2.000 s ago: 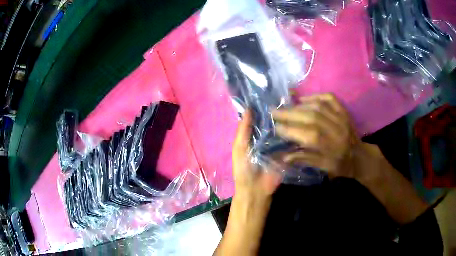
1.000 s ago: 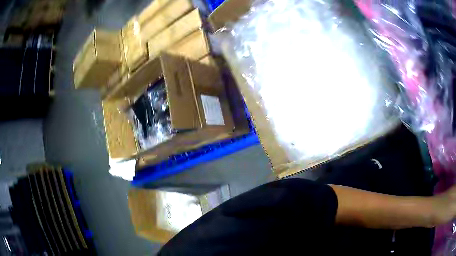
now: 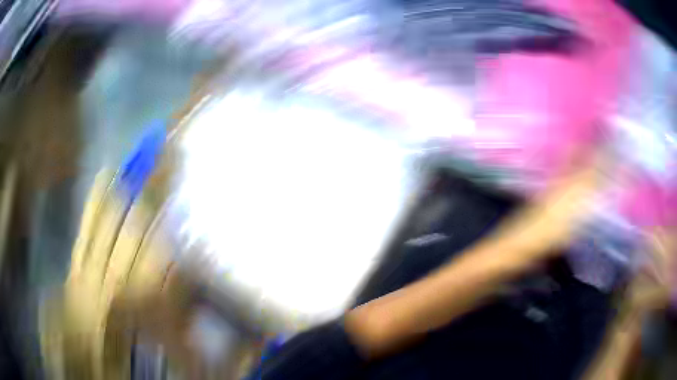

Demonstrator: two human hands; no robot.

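The picture is strongly blurred. My left forearm crosses from the lower middle to the right, and my left hand [image 3: 594, 174] is a smear over the pink sheet [image 3: 519, 111]. My right hand [image 3: 655, 260] is at the right edge, partly cut off, with its forearm below. A shiny grey-blue thing [image 3: 605, 252], perhaps a bagged bracket, lies between the hands. Whether either hand grips it cannot be told. Dark, glossy shapes [image 3: 482, 26], perhaps bagged brackets, show on the pink sheet at the top.
An open carton's glaring white inside [image 3: 289, 200] fills the middle left, below the pink sheet's edge. Blurred tan cartons [image 3: 111, 260] and a blue patch [image 3: 142, 159] lie at the left. My dark clothing is at the bottom.
The view has swung right from the floor cartons. The white-lined carton now shows further left, more pink sheet is in view, and my right forearm has come into the picture.
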